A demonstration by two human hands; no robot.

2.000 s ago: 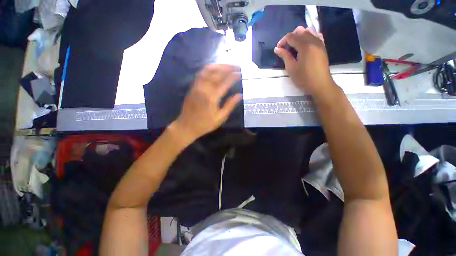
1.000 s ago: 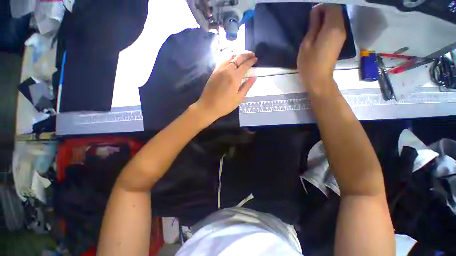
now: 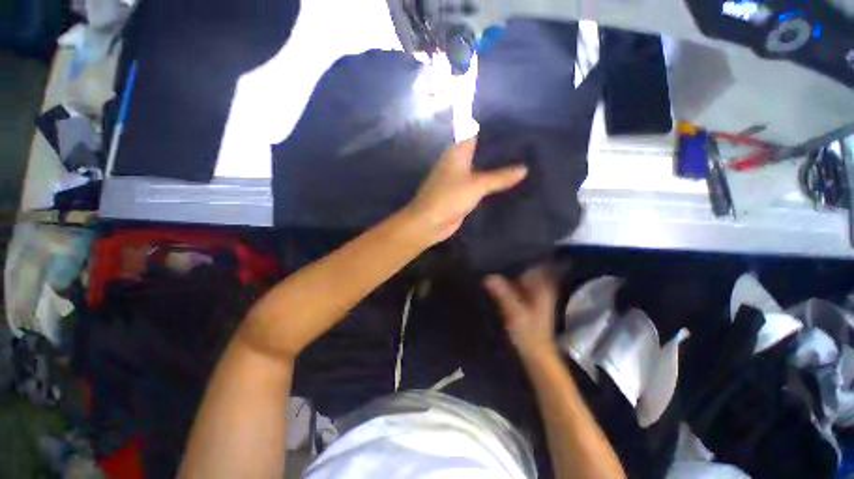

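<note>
A black sleeve-like panel (image 3: 351, 140) with a rounded top lies left of the bright needle area (image 3: 440, 84). A second black piece (image 3: 534, 122) lies creased right of the needle and hangs toward the table's front edge. My left hand (image 3: 459, 192) rests where the two pieces meet, below the needle, thumb spread to the right over the second piece. My right hand (image 3: 526, 304) is blurred at the lower end of that piece, below the table edge; whether it grips cloth cannot be told. The presser foot is lost in glare.
The machine head (image 3: 435, 23) is above my left hand. A narrow black stack (image 3: 637, 84), blue-purple item (image 3: 692, 152), dark snips (image 3: 719, 178) and red-handled tool (image 3: 749, 150) lie right. Black panels (image 3: 178, 103) lie left. Below are a red basket (image 3: 112, 267) and light curved pieces (image 3: 632, 351).
My right hand has moved from the right stack down to the table's front edge. A black piece now spreads down from the needle's right side. My left hand's thumb has swung out to the right.
</note>
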